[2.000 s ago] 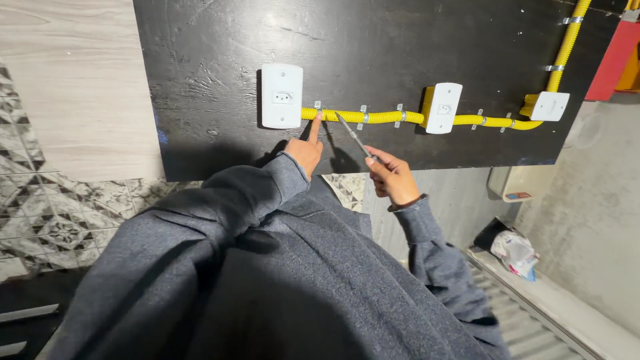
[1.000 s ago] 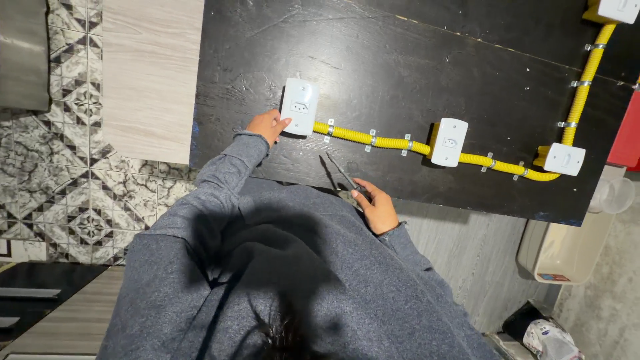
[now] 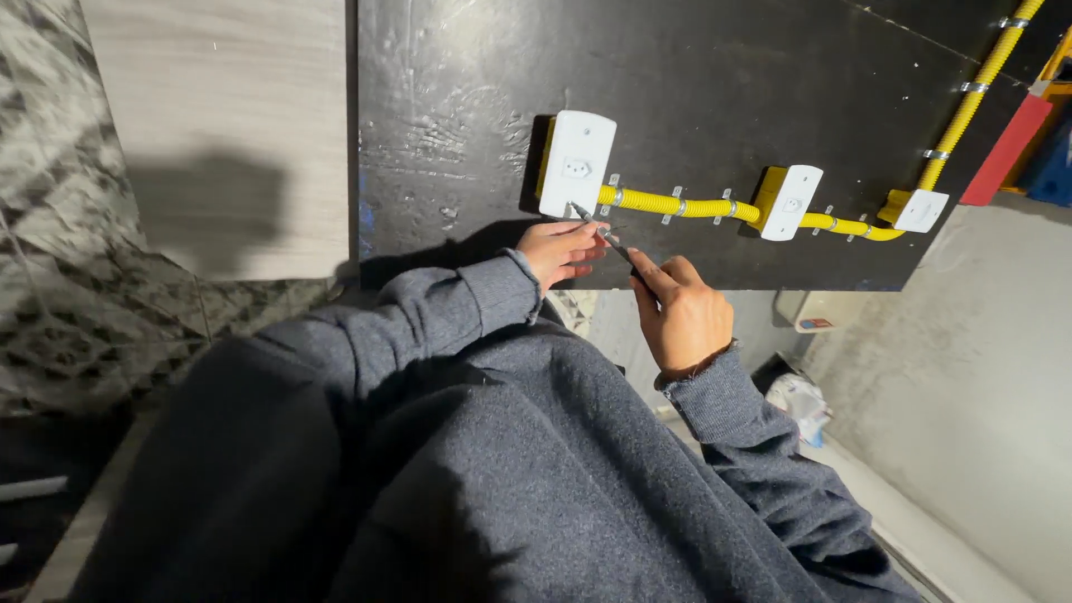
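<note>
My right hand (image 3: 685, 311) grips the dark handle of a screwdriver (image 3: 614, 244). Its tip meets the lower screw position of a white socket cover plate (image 3: 578, 165), the leftmost of three on a black board (image 3: 452, 109). My left hand (image 3: 563, 254) is just below that plate, its fingertips at the screwdriver's shaft; whether they grip it or only touch it cannot be told. Yellow corrugated conduit (image 3: 643, 202) runs from this box to a middle socket plate (image 3: 791, 203) and on to a corner plate (image 3: 921, 211).
Metal clamps (image 3: 681, 206) hold the conduit along the board. A pale wood-grain panel (image 3: 226, 126) adjoins the board's left side. Beyond the right edge are a red object (image 3: 1005, 151), a beige plastic container (image 3: 825, 310) and a plastic bag (image 3: 800, 404) lower down.
My right hand has brought the screwdriver up to the left plate's lower end. My left hand has shifted from that plate's lower edge to beside the shaft. The view has shifted.
</note>
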